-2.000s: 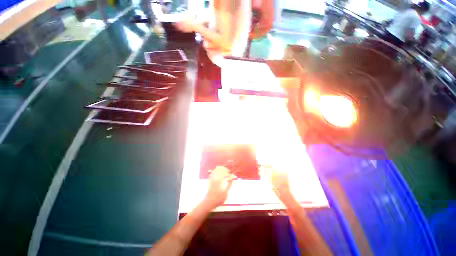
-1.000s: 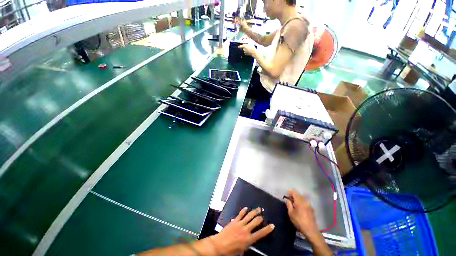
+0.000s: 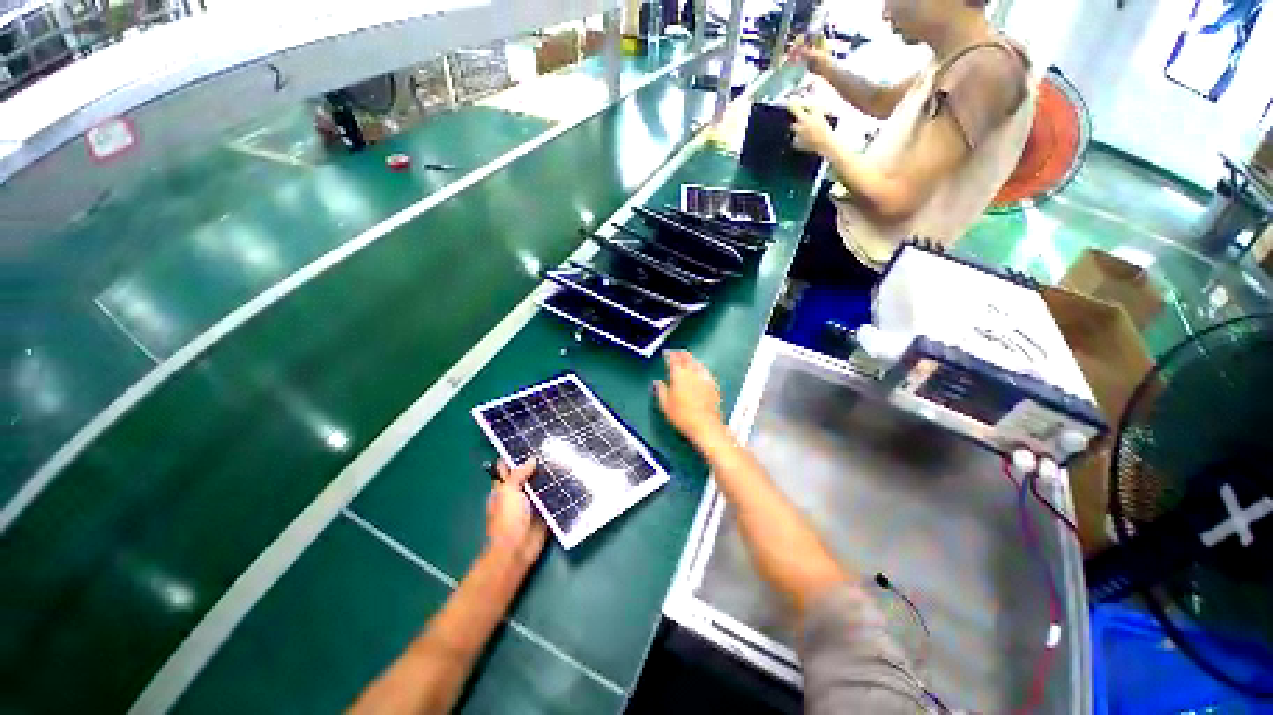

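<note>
A small solar panel (image 3: 572,454) is face up over the green bench, its dark cells and white border showing. My left hand (image 3: 515,516) grips its near-left edge, with a small black bit by the fingers. My right hand (image 3: 690,397) is off the panel, above the bench between it and the waiting panels (image 3: 635,286); its fingers are close together and I cannot tell if they hold anything. The grey test surface (image 3: 894,489) is at my right, with a black lead end (image 3: 884,580) over its near part.
The bench meter (image 3: 984,342) stands at the test surface's back, red and purple wires at its front. A seated person (image 3: 935,140) holds a dark panel further along. A black fan (image 3: 1229,489), blue crate (image 3: 1166,657) and cardboard box (image 3: 1110,300) are at the right.
The panel has moved left from the test surface to the green bench and now shows its front instead of its black back. My right hand has left it and reached across the bench.
</note>
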